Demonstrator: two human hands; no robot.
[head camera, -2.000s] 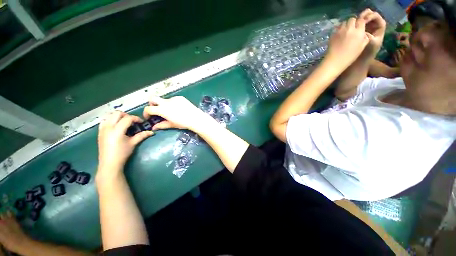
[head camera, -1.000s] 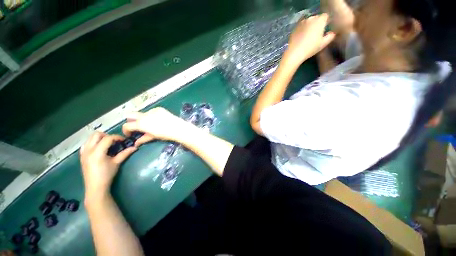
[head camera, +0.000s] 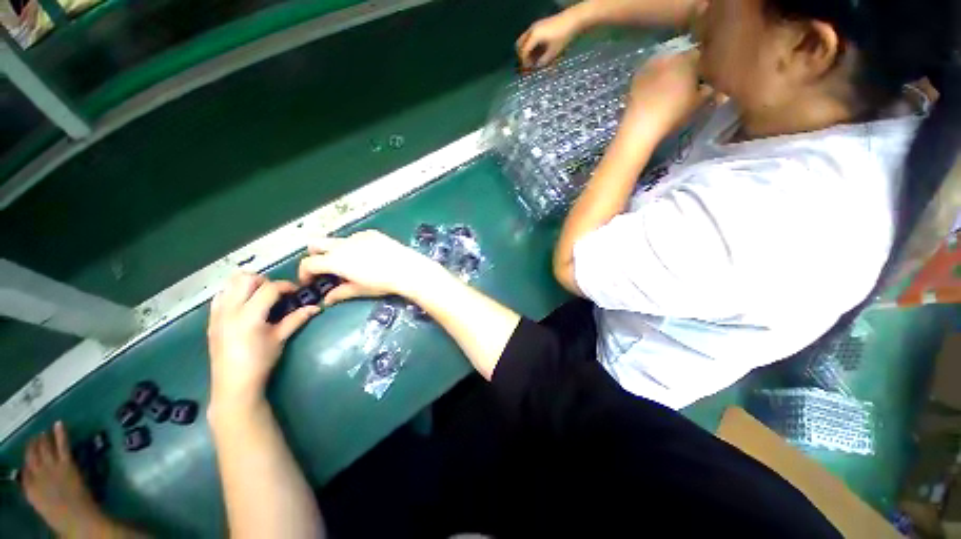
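My left hand (head camera: 244, 326) and my right hand (head camera: 353, 265) hold a short row of black square parts (head camera: 306, 296) between their fingertips, over the green worktop (head camera: 316, 368). The fingers partly hide the row. Bagged parts (head camera: 448, 247) in shiny clear film lie beyond my right forearm. More bagged parts (head camera: 383, 365) lie on the near side of that forearm. Several loose black parts (head camera: 155, 405) lie in a cluster left of my left hand.
Another person's hand (head camera: 55, 479) is over more black parts at the lower left. A person in a white shirt (head camera: 738, 253) sits at right, by clear blister trays (head camera: 569, 121). A white rail (head camera: 263, 244) edges the worktop. A cardboard carton (head camera: 801, 474) stands at lower right.
My hands keep hold of the row in much the same pose while the view shifts. The hand at lower left has come over the dark parts. The neighbour at right has stretched an arm over the trays.
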